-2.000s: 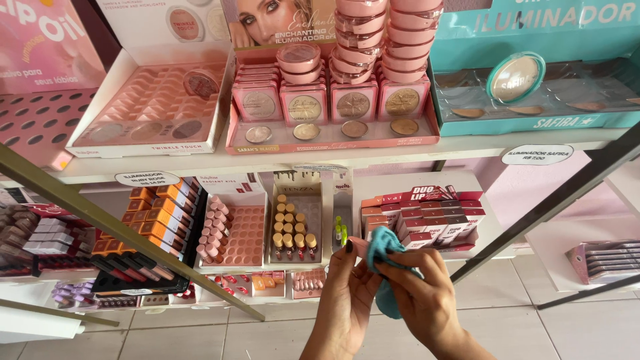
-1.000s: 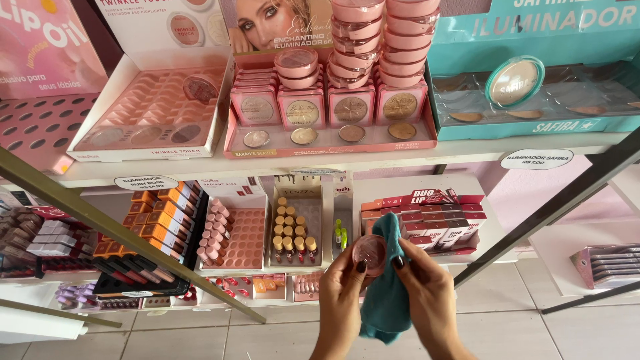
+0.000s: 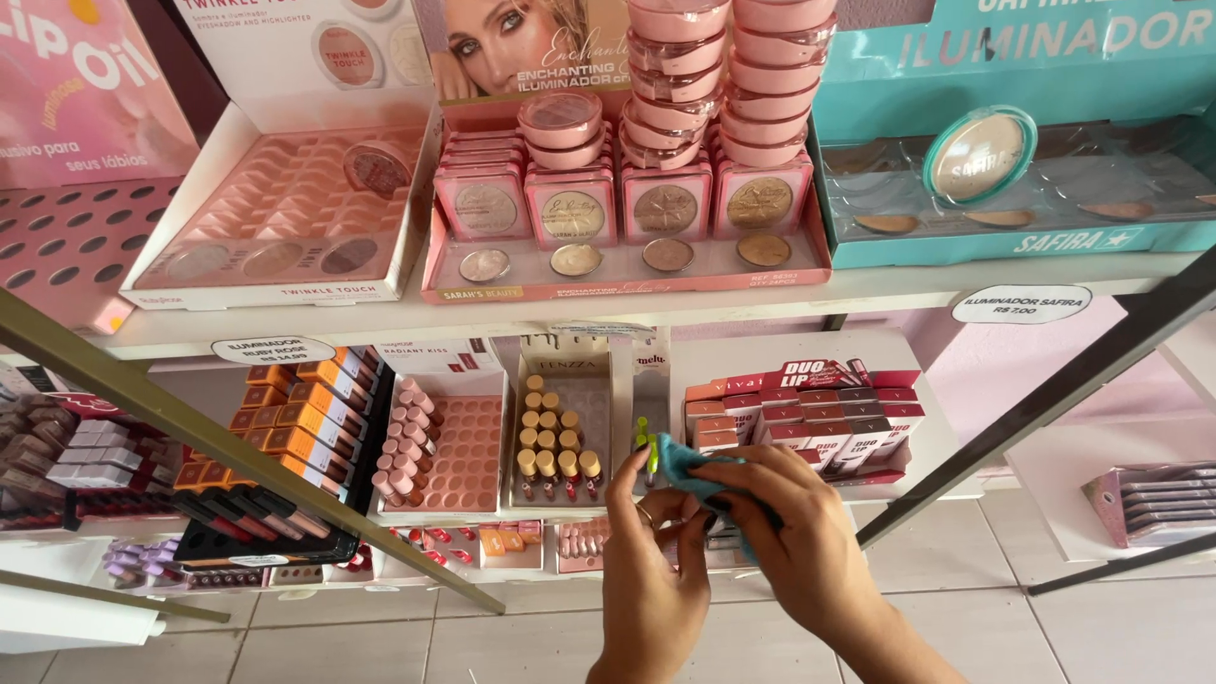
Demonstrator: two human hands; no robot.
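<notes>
In front of the lower shelf, at lower centre right, both hands meet around a teal cloth. My right hand [image 3: 793, 527] grips the teal cloth [image 3: 689, 470], bunched under its fingers. Close on its left is my left hand [image 3: 651, 560], fingers curled, a ring on one of them. The round pink compact seen earlier is hidden or too edge-on to make out between the fingers and cloth. Above, stacked pink compacts [image 3: 674, 57] stand on the pink highlighter display box [image 3: 627, 275]. A loose round compact [image 3: 377, 169] lies in the pink tray to the left.
The white shelf edge [image 3: 532, 318] runs above the hands. Slanting metal posts [image 3: 1045, 418] flank them. Below stand a box of gold-capped lip products [image 3: 560, 427], a box of pink-capped tubes [image 3: 442, 446] and a lip kit display [image 3: 807, 408]. A teal display box [image 3: 1016, 242] sits upper right.
One second ago the left hand held a round pink compact with the cloth hanging beside it. Now the cloth is bunched up between the hands and the compact's face no longer shows.
</notes>
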